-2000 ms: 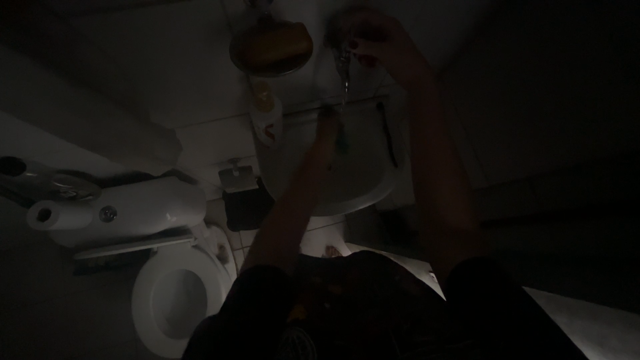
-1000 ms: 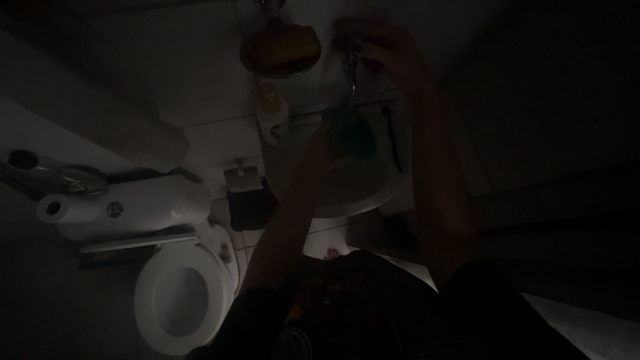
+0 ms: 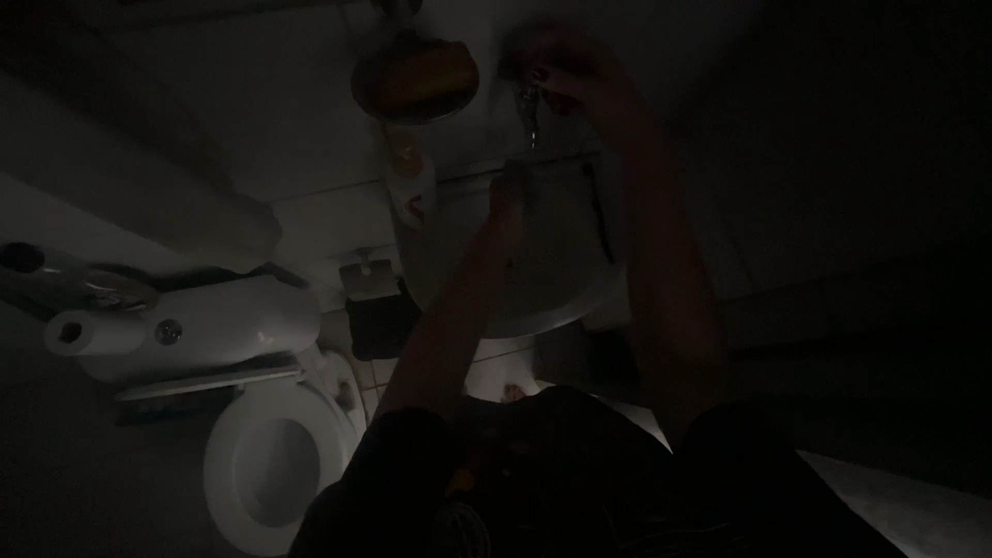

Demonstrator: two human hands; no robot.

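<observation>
In the dim head view, my right hand [image 3: 570, 74] is at the handle of a metal tap [image 3: 529, 108] on the wall; whether its fingers grip the handle is too dark to tell. My left hand [image 3: 508, 194] reaches over the white washbasin [image 3: 554, 310], below the spout. Something dark green, perhaps a cloth, shows faintly at that hand; its hold on it cannot be made out. A white bottle [image 3: 413, 198] with an orange top stands at the basin's left rim. Above the bottle a soap dish [image 3: 415, 116] holds an orange-brown thing.
At the left are a white toilet [image 3: 221, 469] with its lid up and a cistern [image 3: 225, 325] bearing a toilet paper roll [image 3: 97, 333]. A dark bin [image 3: 377, 329] stands between toilet and basin. A dark strip [image 3: 598, 213] lies along the basin's right side.
The green thing hung spread out over the basin one second ago; now it barely shows near my left hand. My right hand has stayed at the tap.
</observation>
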